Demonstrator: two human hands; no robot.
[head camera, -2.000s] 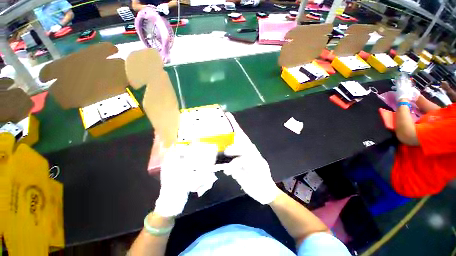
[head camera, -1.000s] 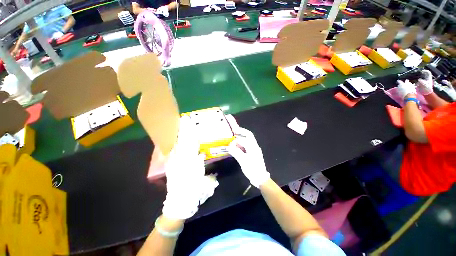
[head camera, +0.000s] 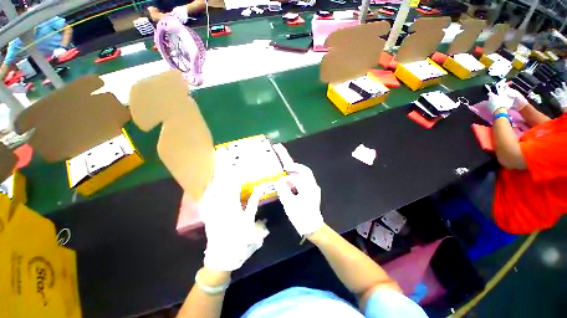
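Observation:
An open yellow carton (head camera: 261, 188) with white inserts (head camera: 250, 158) and a raised brown lid (head camera: 184, 144) stands on a pink slab (head camera: 190, 214). My gloved left hand (head camera: 230, 227) is at the carton's front left, fingers bent, beside a crumpled white cloth (head camera: 258, 233); whether it holds the cloth cannot be told. My gloved right hand (head camera: 300, 197) is at the front right corner, fingertips on the yellow wall near a small white label. Its fingers hide that corner.
Open cartons stand on the green belt at left (head camera: 107, 169) and right (head camera: 359, 94). Yellow blanks (head camera: 38, 267) stand at near left. A white slip (head camera: 364, 154) lies on the black bench. A person in orange (head camera: 534, 180) works at right. A dark bin below holds white pieces (head camera: 381, 236).
The cartons on the belt have shifted left in view. My right hand has stayed at the carton's front right after coming from its lower front. My left fingers have come to the front wall.

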